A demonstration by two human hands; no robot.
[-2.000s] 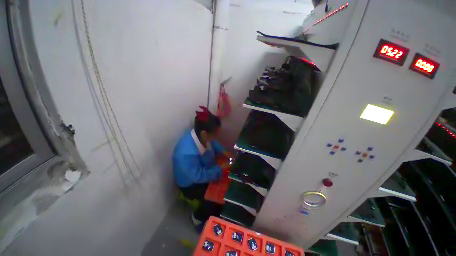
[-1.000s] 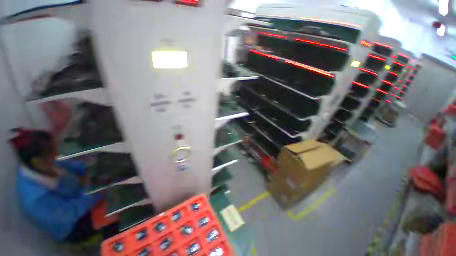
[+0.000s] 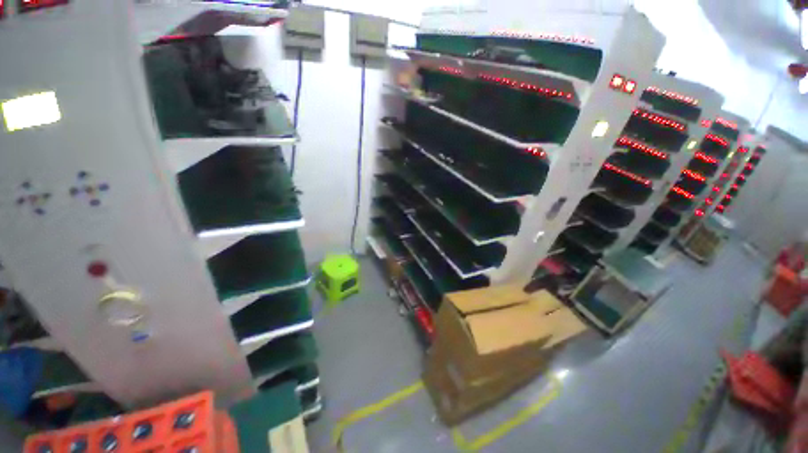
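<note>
An orange-red compartment tray [image 3: 205, 423] lies at the bottom left, cut off by the picture's lower edge. Small dark units [image 3: 185, 419] with pale marks sit in its cells, one to a cell. The tray stands close in front of the rack control panel [image 3: 106, 221], which has a yellow-lit square, coloured buttons and a round metal ring. Neither my left hand nor my right hand is in the picture. What holds or bears the tray is hidden.
Green rack shelves [image 3: 257, 264] stand right of the panel, with dark cables [image 3: 239, 93] on an upper one. A lime green stool [image 3: 339, 277] stands on the floor. A large cardboard box [image 3: 487, 349] stands before more racks. A blue sleeve [image 3: 19, 379] shows at the left edge.
The view has swung right. The panel and tray have shifted left in the picture, and the seated person is almost out of it. The stool has come into view.
</note>
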